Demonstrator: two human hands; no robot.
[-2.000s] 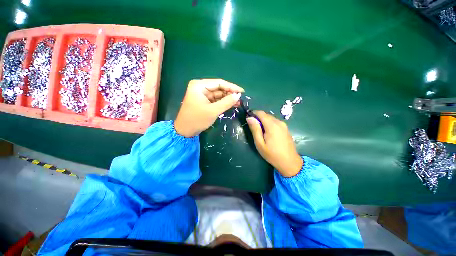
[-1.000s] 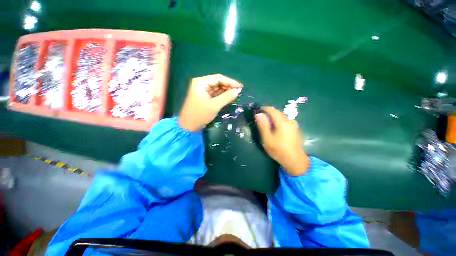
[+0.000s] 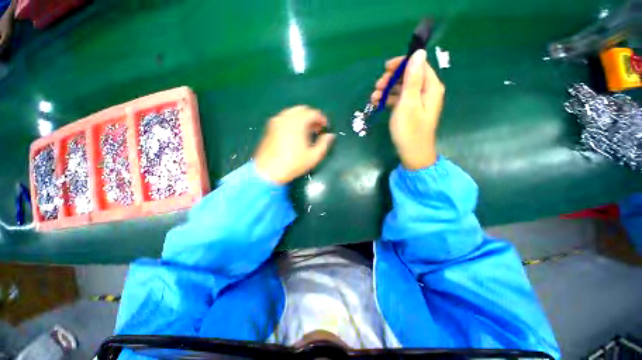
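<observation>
My right hand (image 3: 417,105) is closed around the side cutters (image 3: 410,53). Their dark jaws point up and away from me, and a blue handle slants down below the fingers. A small pile of silvery-white parts (image 3: 360,121) lies on the green bench between my hands, close to the handle end. My left hand (image 3: 294,143) is left of the pile with curled fingers, thumb and forefinger close together. It is slightly blurred, and whether it pinches a part cannot be told. A few thin pale scraps (image 3: 320,209) lie nearer me.
A pink tray (image 3: 199,158) with several sections of silvery parts stands at left. A silvery heap (image 3: 612,125) lies at right by a yellow box (image 3: 619,69). A white piece (image 3: 442,58) lies beyond my right hand. Blue-handled tool (image 3: 22,204) at far left.
My right hand has moved away from me with the cutters, whose jaws now point away. The scraps between my hands are mostly gone from there. The view has turned and shifted.
</observation>
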